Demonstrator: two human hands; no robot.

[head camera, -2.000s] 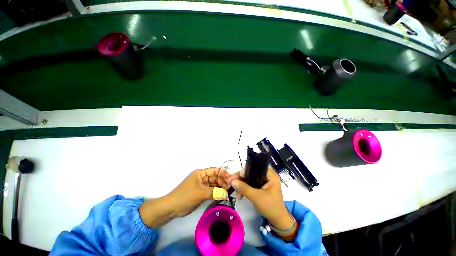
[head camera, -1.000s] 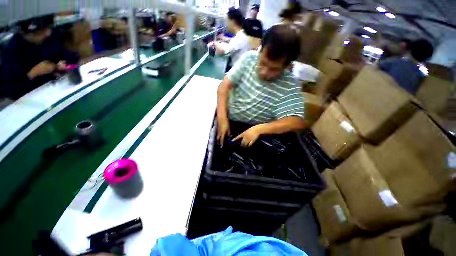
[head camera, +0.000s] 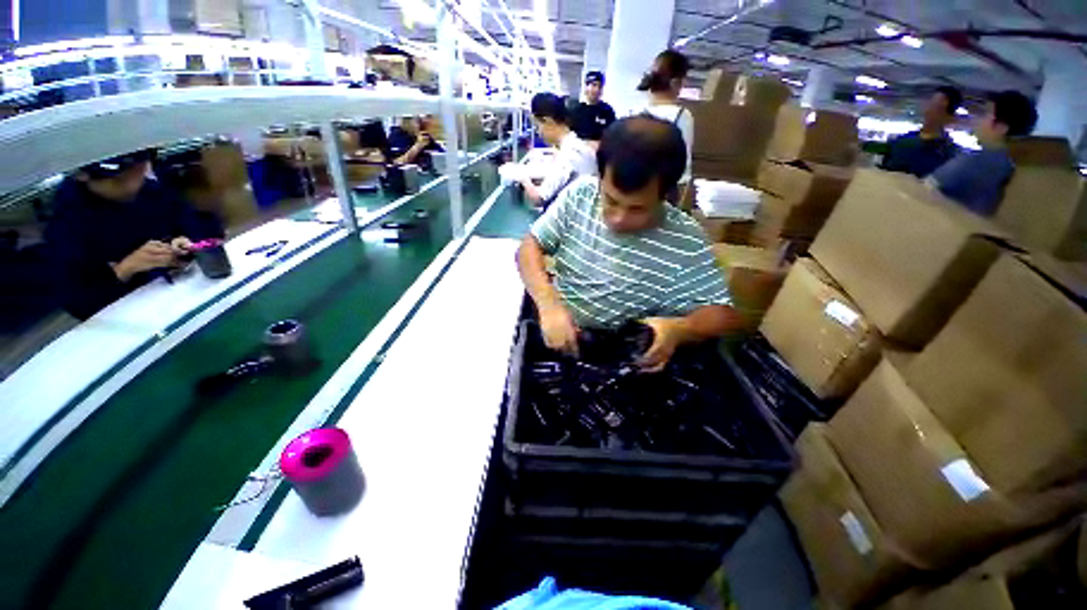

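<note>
A dark grey dryer body [head camera: 329,486] with a bright pink end ring [head camera: 315,453] stands upright on the white bench at the lower left. Thin lead wires [head camera: 254,486] run from its left side over the bench edge. A black handle shell [head camera: 308,586] lies on the bench below it, near the frame's bottom edge. Neither of my hands is in the picture. Only a bit of blue sleeve shows at the bottom edge.
A black parts crate [head camera: 650,459] full of black handle pieces stands right of the white bench [head camera: 447,358]. A person in a striped shirt [head camera: 626,256] reaches into it. A body with handle [head camera: 286,346] lies on the green belt [head camera: 155,441]. Cardboard boxes [head camera: 906,256] are stacked at right.
My view has swung from the bench to the right and then risen slightly. My hands, seen earlier holding a handle shell and wires, are out of view. The person's hands have moved within the crate.
</note>
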